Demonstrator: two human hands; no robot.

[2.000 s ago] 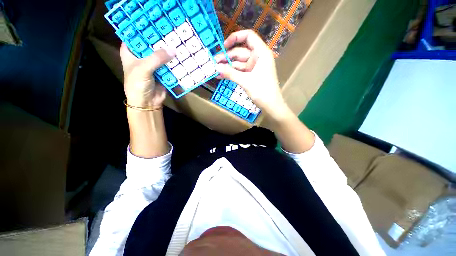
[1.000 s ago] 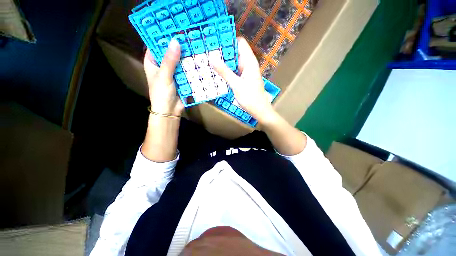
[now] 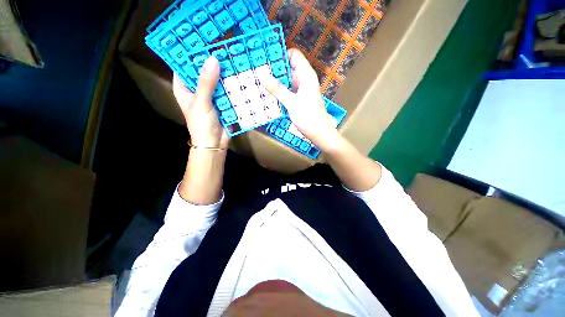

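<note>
My left hand holds a fanned stack of blue key frames, its thumb on the top set's left side. The top set has a white key block within its blue border; its lower left corner shows a dark opening. My right hand grips the top set's right side, thumb on the white keys. Another blue-and-white set lies below my right hand at the carton's near edge, partly hidden by that hand.
An open carton with orange-and-dark patterned pieces lies beyond my hands. Green floor and blue shelving are at the right, with a large white panel. Brown cardboard and clear plastic lie lower right.
The blue-and-white set now on top of the stack has come to lie lower and more upright. My right hand has moved from the stack's edge onto it. In the last second little moved.
</note>
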